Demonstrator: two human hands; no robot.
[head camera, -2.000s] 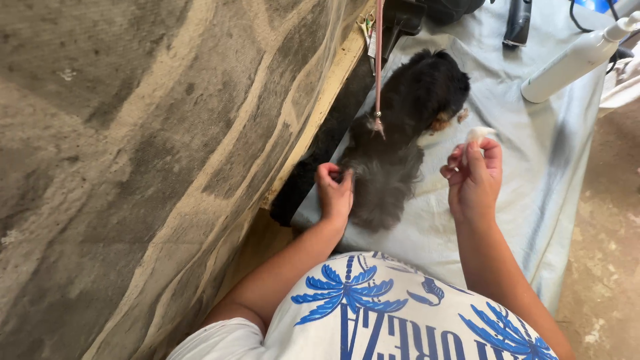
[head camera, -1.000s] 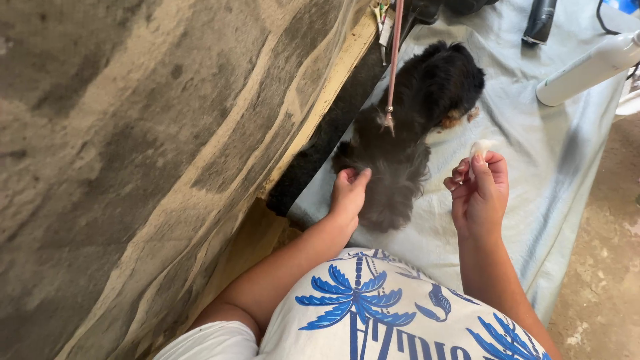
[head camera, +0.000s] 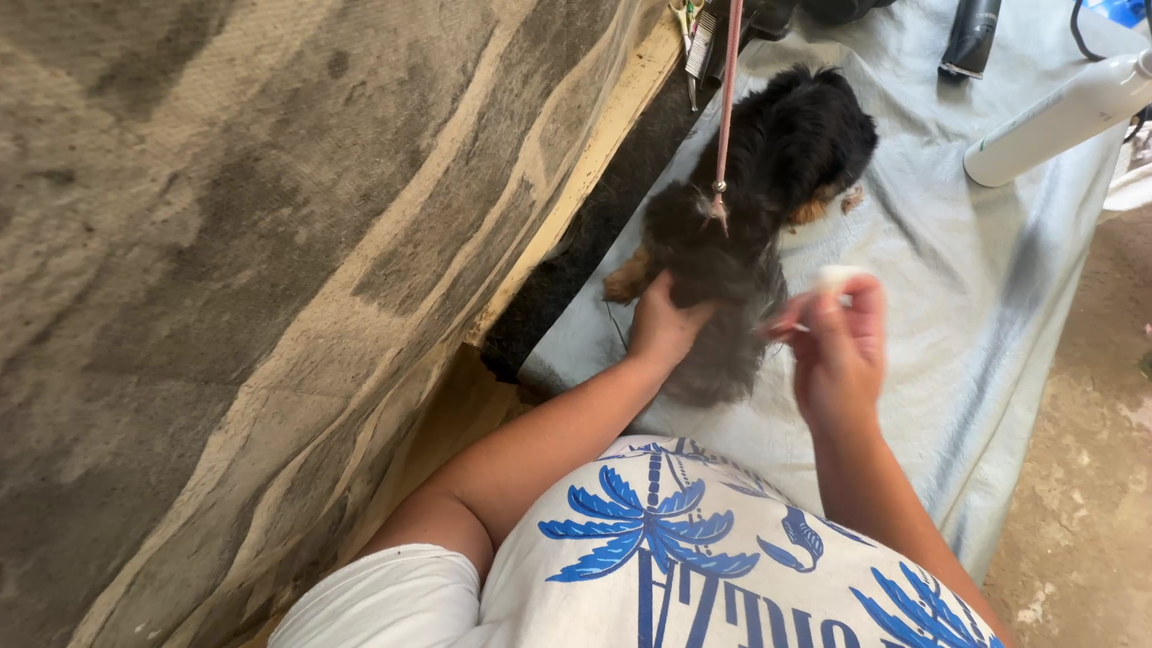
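Note:
A small long-haired dog (head camera: 711, 261), black with tan legs, is on a table covered with a pale cloth (head camera: 909, 360). A pink cord (head camera: 727, 117) with a metal bead hangs down to the dog's upper body. My left hand (head camera: 666, 324) lies against the near left side of the dog, its fingers partly hidden in the fur. My right hand (head camera: 837, 342), blurred, is just right of the dog and pinches a small white pad (head camera: 841, 275) between thumb and fingers. The dog's face cannot be made out.
A white bottle (head camera: 1048, 121) stands at the right edge of the table, with a black hair clipper (head camera: 972, 40) behind it. Scissors (head camera: 688, 36) and a metal comb (head camera: 700, 45) hang by the wooden ledge (head camera: 576, 193). A stone-patterned wall covering (head camera: 270, 225) rises close on the left.
My left hand has shifted from the dog's fur near its end to its side, by a tan leg that now shows. My right hand, still with the white pad, has come nearer the dog.

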